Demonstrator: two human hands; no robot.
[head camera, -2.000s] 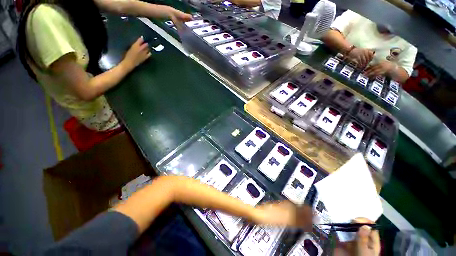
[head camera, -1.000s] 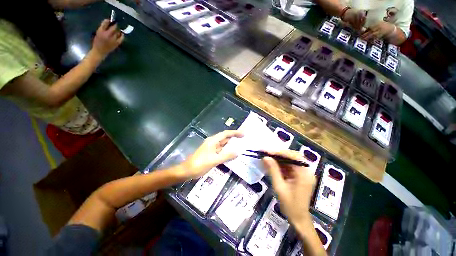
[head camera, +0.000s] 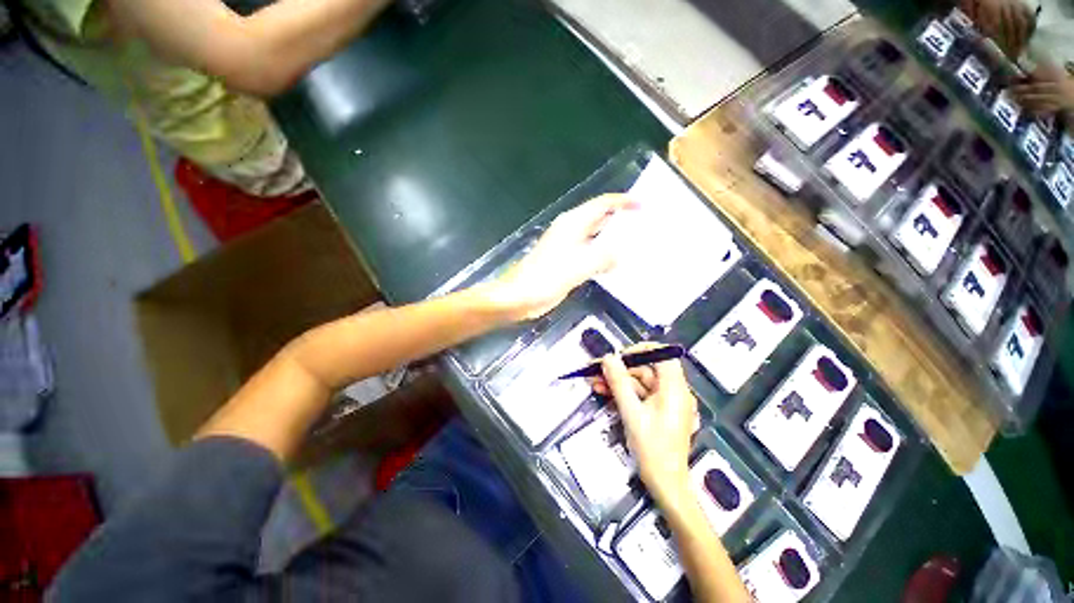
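My left hand (head camera: 565, 253) holds a plain white sheet (head camera: 665, 247) by its left edge, over the far left part of the clear tray (head camera: 465, 277). My right hand (head camera: 654, 406) grips black tweezers (head camera: 624, 362), pen-like in look, with the thin tip pointing left over a white cover (head camera: 536, 383) in the tray's near left pocket. Whether the tip touches the cover, or holds anything, I cannot tell. Several more white covers with dark ovals lie in the tray, such as one (head camera: 803, 406) right of my right hand. The sheet hides the pockets under it.
A wooden board (head camera: 824, 277) under stacked clear trays (head camera: 913, 177) of covers stands beyond the tray. A pale board (head camera: 718, 47) is at the top. An open cardboard box (head camera: 236, 312) is at left. Another person's arm (head camera: 253, 47) is at upper left. A red object (head camera: 933, 580) lies at lower right.
My hands have moved apart. The sheet stays in my left hand, and the tweezers are now over the near left cover instead of at the sheet. The camera view has shifted.
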